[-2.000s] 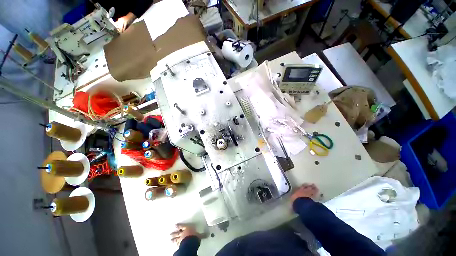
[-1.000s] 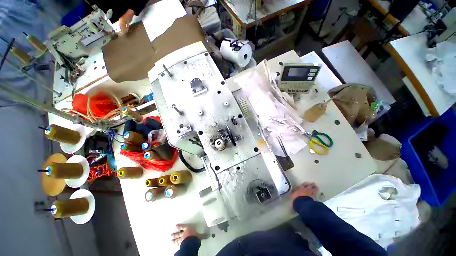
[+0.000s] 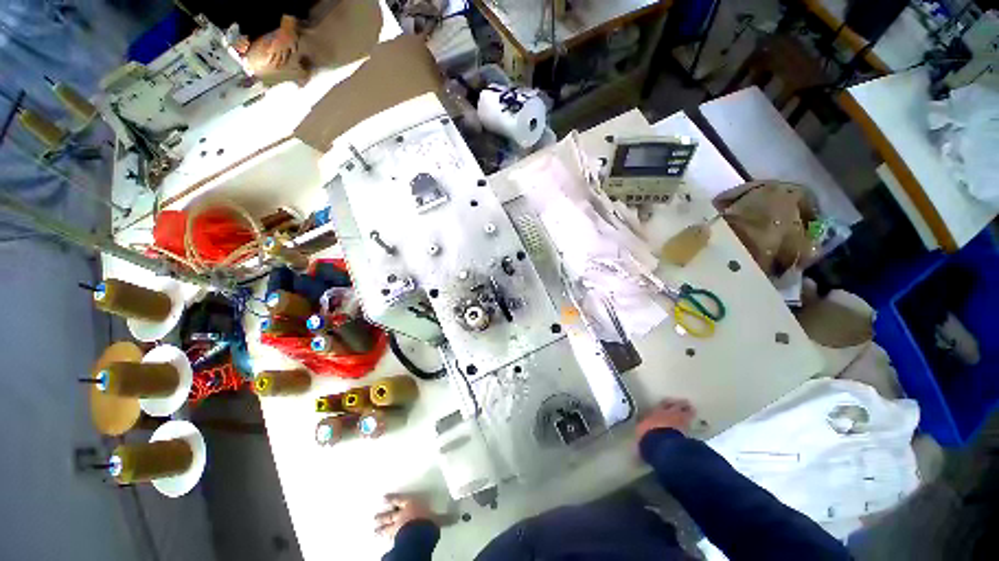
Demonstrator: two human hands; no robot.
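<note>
The pale sewing machine head (image 3: 438, 241) stands in the middle of the cream table (image 3: 723, 384), seen from above; its needle area is hidden. My left hand (image 3: 403, 513) lies on the table left of the machine's front end, fingers apart, holding nothing. My right hand (image 3: 666, 416) rests flat on the table right of the machine's front end, fingers spread and empty. A white garment (image 3: 816, 466) lies at the lower right beside my right sleeve.
Scissors (image 3: 697, 310), pale cloth pieces (image 3: 597, 247) and a control panel (image 3: 649, 164) lie right of the machine. Thread cones (image 3: 392, 391) and red cord (image 3: 329, 353) are on the left. A blue bin (image 3: 931, 362) stands far right. Another person's hand (image 3: 274, 47) is at the upper left.
The other person's hand and the brown cloth at the upper left have moved; the cloth covers less of that table. My hands have stayed in place. The view has shifted slightly.
</note>
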